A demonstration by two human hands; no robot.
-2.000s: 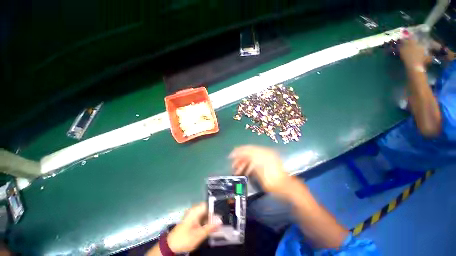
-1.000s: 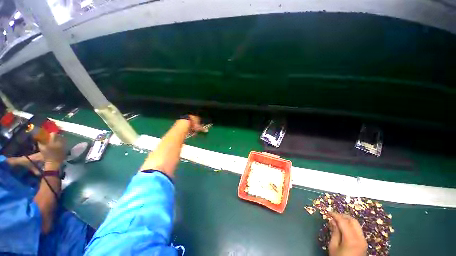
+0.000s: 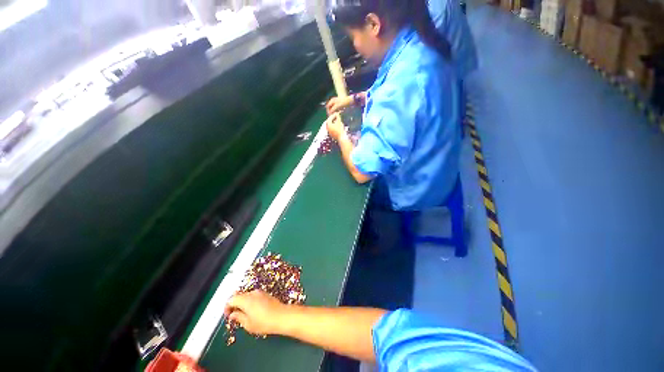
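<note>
A loose pile of small dark, gold and pinkish components [image 3: 275, 277] lies on the green bench beside the white belt edge strip. My right hand [image 3: 255, 311] is at the near left side of the pile, palm down with the fingers bent over the parts. The fingertips are partly hidden, so I cannot tell whether they hold a part. My left hand is out of the picture. The orange-red parts bin [image 3: 172, 362] is cut off by the bottom edge, left of the pile.
Phone units lie on the belt, one [image 3: 220, 232] farther along and one [image 3: 151, 337] near the bin. The white strip [image 3: 271, 216] runs between belt and bench. A co-worker in a blue smock [image 3: 419, 123] sits farther up the bench, beside another small pile [image 3: 327, 144] and a pale post [image 3: 336, 76].
The view has swung right along the line. The left arm has gone out of the picture. My right hand is still at the pile, now at its side near the belt strip.
</note>
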